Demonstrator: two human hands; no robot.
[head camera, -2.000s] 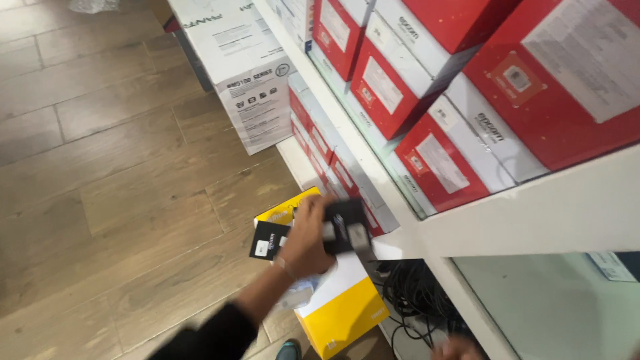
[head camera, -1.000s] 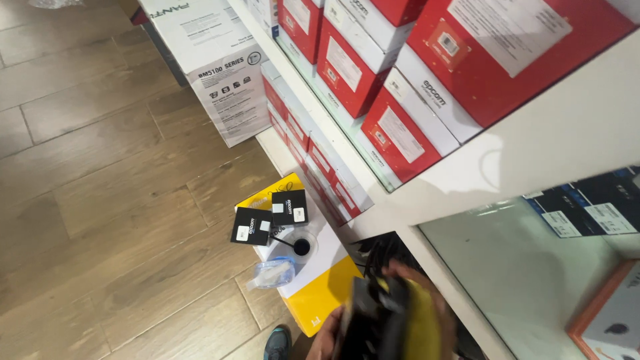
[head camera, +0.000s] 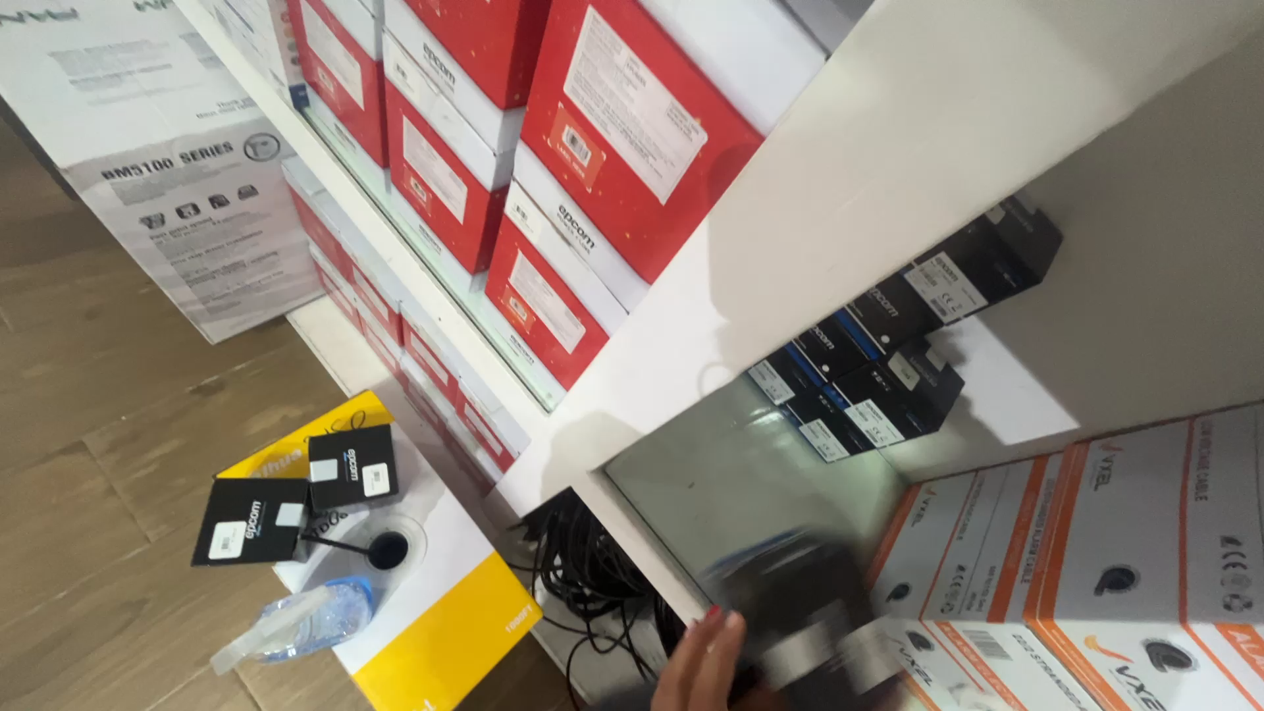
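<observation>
My left hand (head camera: 703, 664) is at the bottom edge, its fingers against the left side of blurred black cartons (head camera: 805, 602) with pale labels. They are held over the front of a glass shelf (head camera: 691, 484); how many there are is unclear. My right hand cannot be seen. Farther back on that shelf, several black Epcom boxes (head camera: 879, 395) are stacked against the wall. At the left, two small black Epcom boxes (head camera: 252, 521) (head camera: 353, 466) lie on a yellow and white cable carton (head camera: 434, 612), near its round cable hole (head camera: 388, 550).
A clear plastic bottle or wrapper (head camera: 306, 622) lies on the cable carton's edge. Black cables (head camera: 583, 563) are coiled beneath the shelf. White and orange Vxel cartons (head camera: 1116, 553) stand at the right. Red and white Epcom boxes (head camera: 553, 306) fill the upper shelf; a large white carton (head camera: 207, 217) stands upper left.
The dark cartons have moved from the bottom middle to over the glass shelf. The right hand, seen earlier near the bottom, is out of sight. The view has shifted toward the shelf.
</observation>
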